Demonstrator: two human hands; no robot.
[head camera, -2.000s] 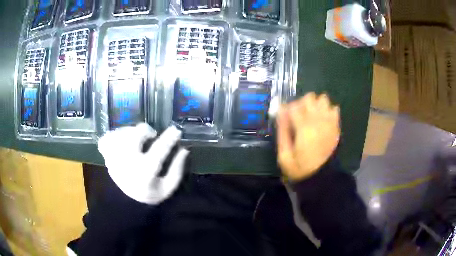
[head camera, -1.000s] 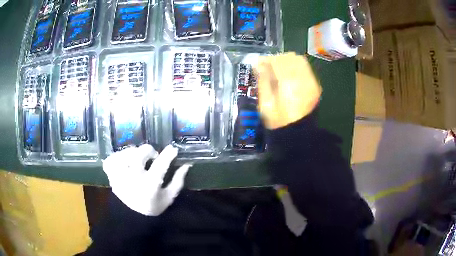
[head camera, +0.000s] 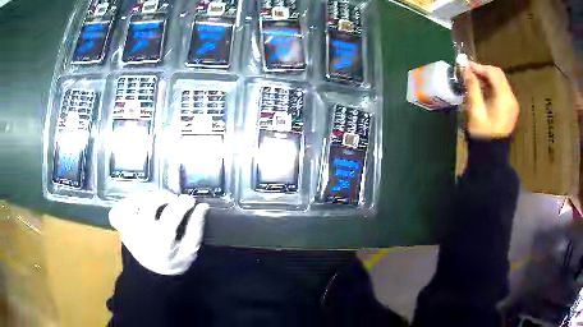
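A clear blister tray (head camera: 240, 207) lies on the dark green bench top with black handheld devices (head camera: 345, 175) in two rows. They have rows of pale keys at the far end and blue patches at the near end. A white bottle with an orange-red label (head camera: 429, 85) lies or leans to the right of the tray. My right hand (head camera: 491, 102), bare, is at the bottle's top and pinches a small white wad (head camera: 461, 60). My left hand (head camera: 160, 231), in a white glove, rests at the tray's near edge below the second and third devices, fingers slightly apart, holding nothing visible.
Brown cartons (head camera: 540, 128) stand beyond the bench's right end. A pale grey surface lies below them at the lower right. A brown carton (head camera: 80, 262) is below the bench edge at the lower left. A pale box edge (head camera: 450, 7) shows at the top right.
My right hand has moved from the rightmost near device to the bottle's top. The view has shifted, so more of the tray's far row shows. My left hand stays by the near edge.
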